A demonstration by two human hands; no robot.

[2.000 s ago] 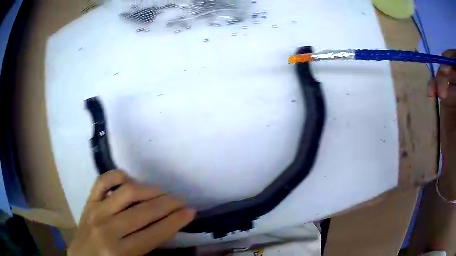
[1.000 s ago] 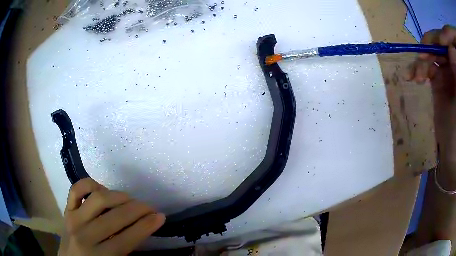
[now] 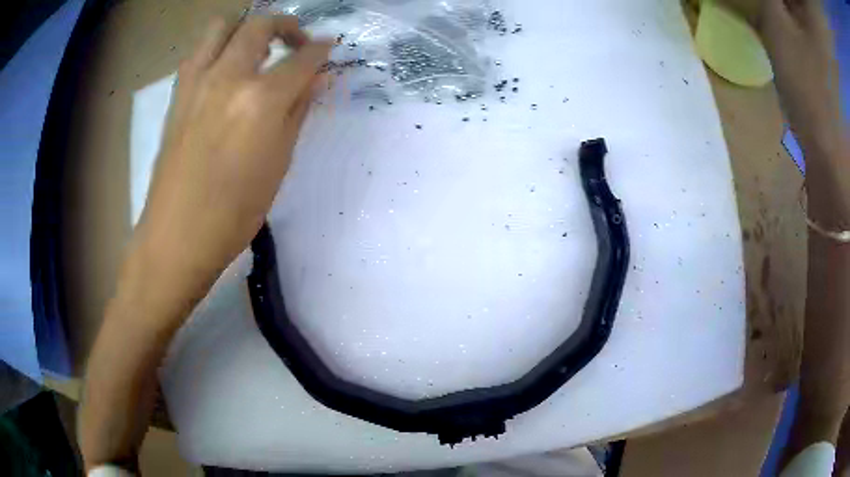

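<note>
The black U-shaped bracket (image 3: 606, 289) lies on the white foam sheet (image 3: 438, 279), its open side away from me; my left forearm hides its left tip. My left hand (image 3: 266, 84) is over the far left of the sheet, thumb and fingers bent close together beside the loose steel balls (image 3: 503, 87) and the clear plastic bag (image 3: 424, 56). Whether it pinches a ball is too small to tell. My right hand (image 3: 792, 14) is at the top right edge, mostly cut off, so its fingers and anything in them cannot be made out. The paintbrush is not visible.
The pale yellow squeeze bottle (image 3: 733, 45) lies at the far right by my right forearm. The brown bench board (image 3: 764, 270) shows around the sheet. Light-blue sheets (image 3: 23, 186) are at the left rim. Brown cardboard (image 3: 690, 433) is below at the near right.
My left hand has let go of the bracket and moved up to the balls. My right hand has moved up and away, taking the brush out of view. The bracket now appears farther right in view.
</note>
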